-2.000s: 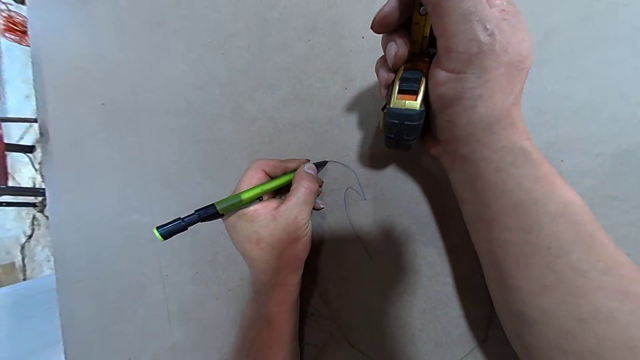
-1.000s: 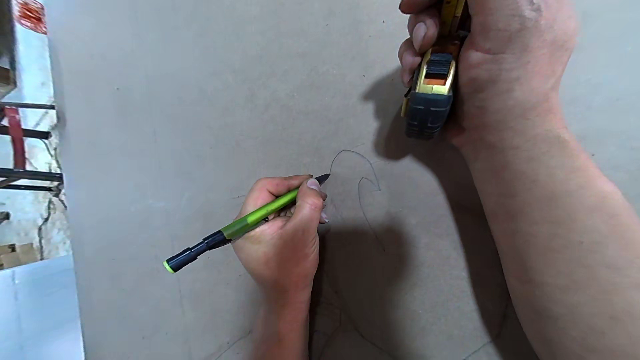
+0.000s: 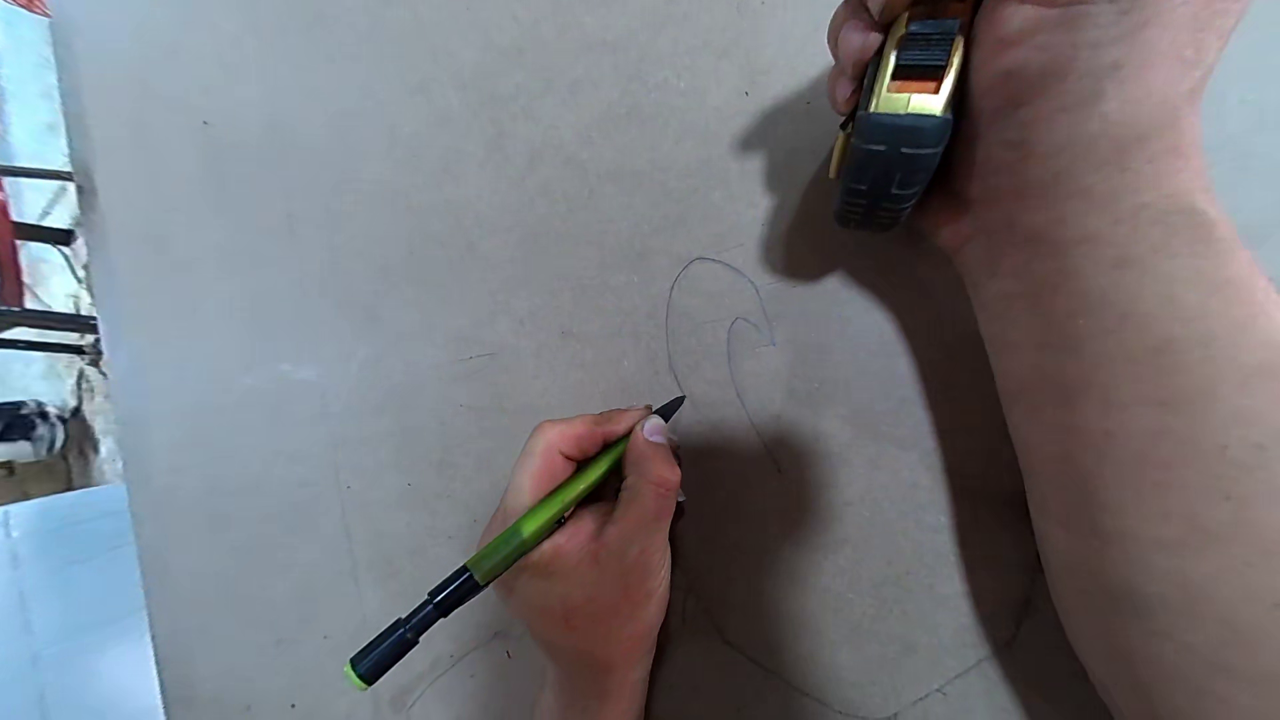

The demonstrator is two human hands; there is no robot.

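A green and black pencil (image 3: 530,525) is in my left hand (image 3: 600,560), its dark tip touching a large grey-brown board (image 3: 400,250). The tip meets the lower left end of a thin curved line (image 3: 668,330) shaped like a hook. Beside it, a second, inner line (image 3: 733,375) runs down to the right. At the upper right my right hand (image 3: 1060,110) is closed around a black and yellow tape measure (image 3: 900,120) with its rounded end toward me. Part of that hand is cut off by the top edge.
More faint curves (image 3: 780,680) cross the lower part of the board. Beyond its left edge are dark metal bars (image 3: 45,320), a pale blue-white surface (image 3: 75,600) and a worn, light-coloured background. My right forearm and its shadow cover the board's right side.
The pencil has moved down the board, and the outer curve now reaches farther down its left side. My right hand still holds the tape measure.
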